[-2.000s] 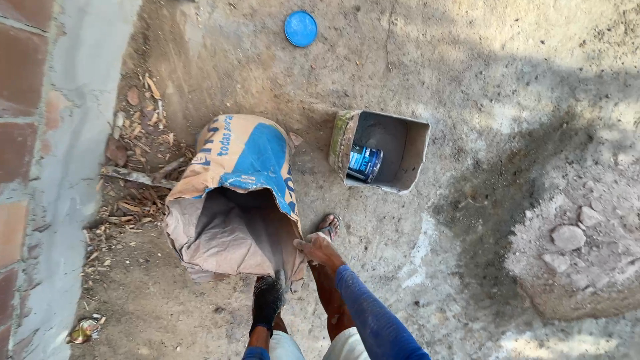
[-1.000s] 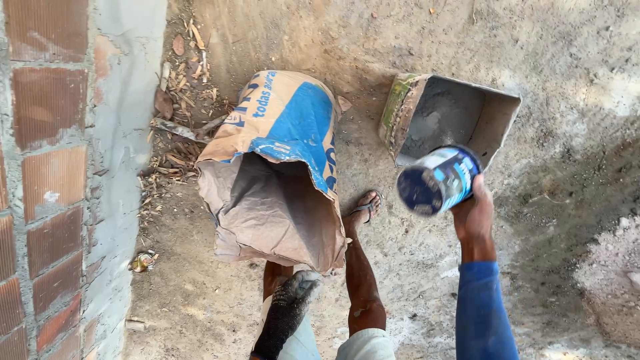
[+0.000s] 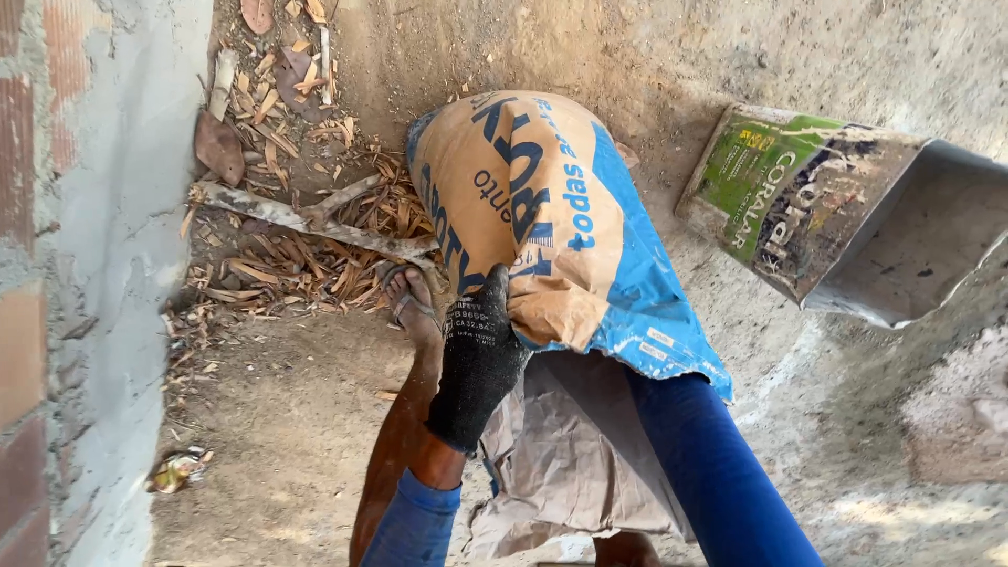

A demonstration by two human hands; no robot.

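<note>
A brown and blue paper cement bag (image 3: 543,197) lies on the dirt ground with its mouth toward me. My left hand (image 3: 484,339), in a black work glove, grips the upper edge of the bag's mouth, thumb on the printed side. My right arm, in a blue sleeve, reaches into the bag; the hand itself is hidden inside, so its hold cannot be seen. The paint can is out of sight. Right of the bag, a square paint bucket (image 3: 795,205) lies tipped, its grey-coated inside showing.
A brick wall (image 3: 20,339) with a mortar strip (image 3: 118,315) runs along the left. Wood chips (image 3: 299,268), dry leaves and a forked branch (image 3: 315,216) lie beside the bag. My sandalled foot (image 3: 409,295) stands near them. A pale mound (image 3: 961,409) is at the right.
Two seconds ago the blue paint can lay in the bucket; one second ago my right hand held it over there. Now the right arm is inside the bag and my left hand grips its upper edge.
</note>
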